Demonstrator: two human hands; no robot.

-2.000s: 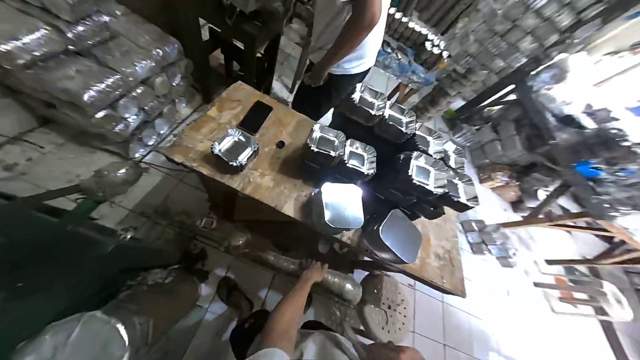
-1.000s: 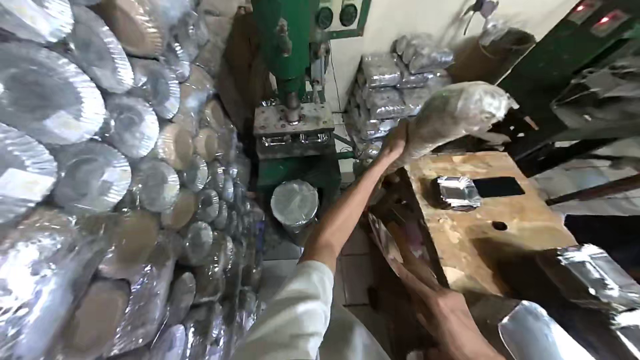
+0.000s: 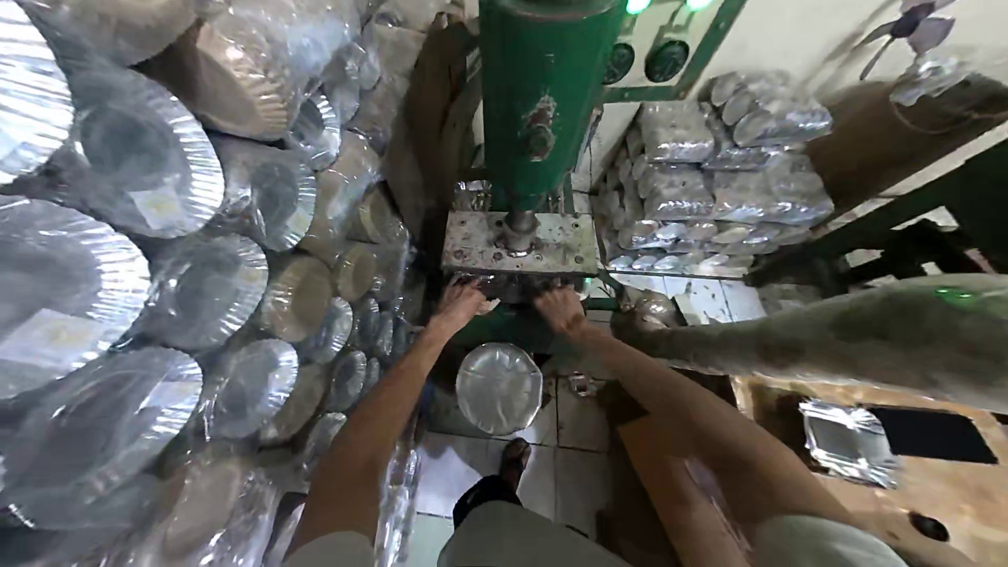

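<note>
Both my arms reach forward to a green press (image 3: 551, 94) with a bolted metal plate (image 3: 520, 240) under its ram. My left hand (image 3: 462, 303) is at the left front of the press, just below the plate, near a small pale scrap. My right hand (image 3: 561, 305) is at the right front, its fingertips in shadow under the plate edge. Whether either hand grips something is hidden. Below the hands stands a round stool or container with a shiny, plastic-wrapped top (image 3: 499, 388).
Wrapped stacks of round foil trays (image 3: 213, 291) fill the left. More wrapped packs (image 3: 717, 173) stand behind right. A long plastic-wrapped roll (image 3: 835, 331) juts in from the right, above a wooden table (image 3: 957, 496) with a foil tray (image 3: 849, 442) and a black phone-like slab (image 3: 933, 435).
The view has turned from the table to the press. My left hand, raised by the wrapped roll one second ago, is now at the press; my right hand has also reached forward to it.
</note>
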